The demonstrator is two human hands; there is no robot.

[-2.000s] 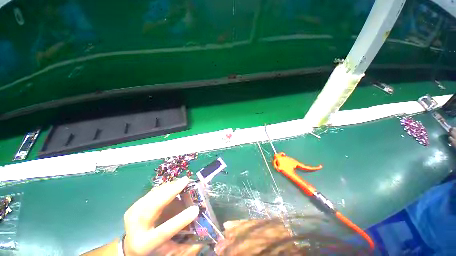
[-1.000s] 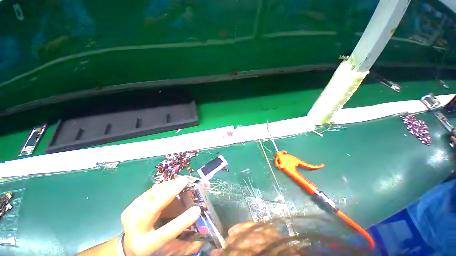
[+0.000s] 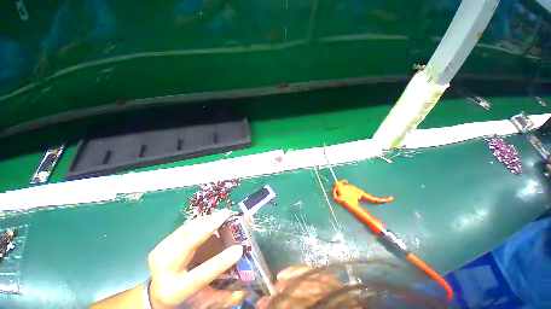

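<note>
My left hand [image 3: 190, 256] holds a partly built phone assembly [image 3: 249, 256] at its edges, near the bottom centre. The phone has a silver-white frame with circuitry showing. My right hand [image 3: 302, 283] is at the phone's lower right, partly cut off by the bottom edge and covered by dark blurred strands; what its fingertips hold is hidden. A pile of tiny dark red and silver components [image 3: 211, 196] lies just beyond my left fingers. A small white-bordered piece with a dark centre [image 3: 257, 200] lies beside the pile.
An orange air blow gun [image 3: 356, 208] lies right of centre. Clear film [image 3: 326, 247] is near my right hand. Beyond the white strip [image 3: 181, 177] are a black tray [image 3: 160, 146] and a phone [image 3: 48, 164]. A taped post [image 3: 414, 108], a pinkish pile [image 3: 505, 156] and another person's blue sleeve [image 3: 528, 253] are right.
The black tray and the phone beside it have moved right along the belt. My left hand keeps its hold, with the phone turned slightly. My right hand has shifted slightly right.
</note>
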